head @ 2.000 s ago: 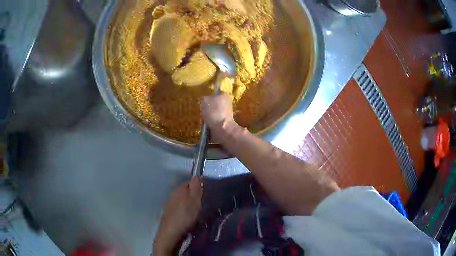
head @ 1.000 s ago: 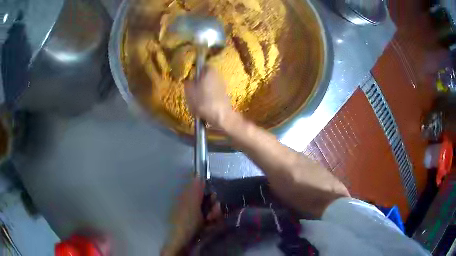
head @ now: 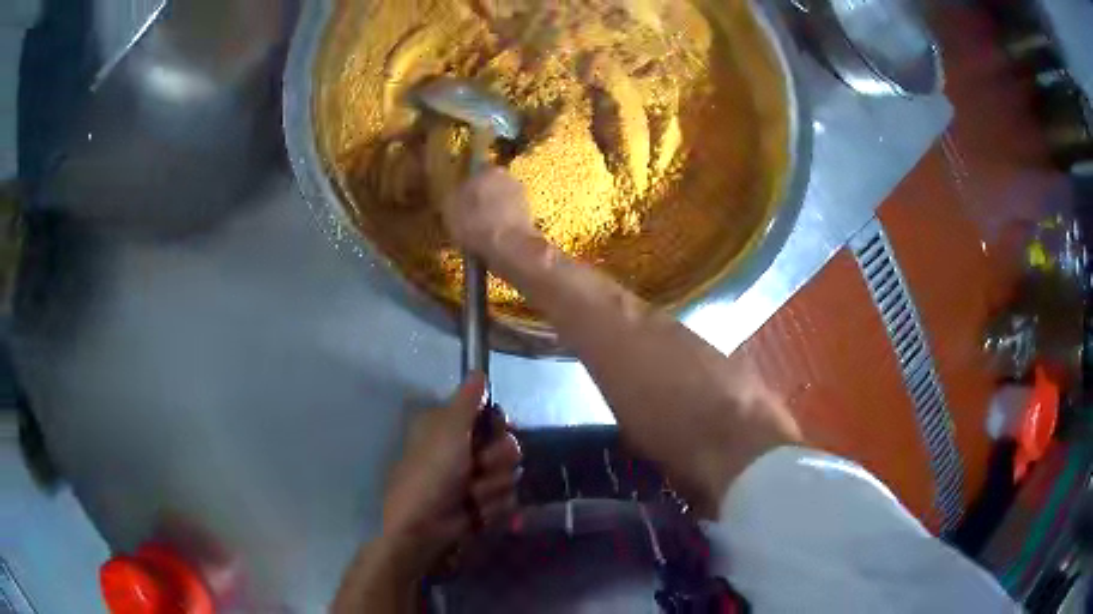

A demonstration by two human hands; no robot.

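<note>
A steel ladle [head: 476, 324] reaches into the wide steel bowl [head: 314, 198]. Its cup lies tilted in the orange-yellow grain [head: 569, 168], left of the middle. The grain is partly loose, with thick ridged lumps to the right and behind. My right hand [head: 489, 216] is closed around the handle just below the cup, over the bowl. My left hand [head: 453, 474] is closed around the handle's dark lower end, in front of the bowl near the striped apron [head: 587, 528]. The cup's underside is hidden in the grain.
The bowl stands on a steel worktable [head: 240, 360]. A dull grey pan or lid [head: 180, 120] is at the left. A steel pot [head: 881, 48] stands at the back right. A red object [head: 156, 582] is at lower left. Red-brown floor with a drain grate [head: 911, 360] lies right.
The ladle cup has moved left across the bowl. The large smooth pieces around it have broken into loose grain and smaller lumps. Both hands still hold the handle.
</note>
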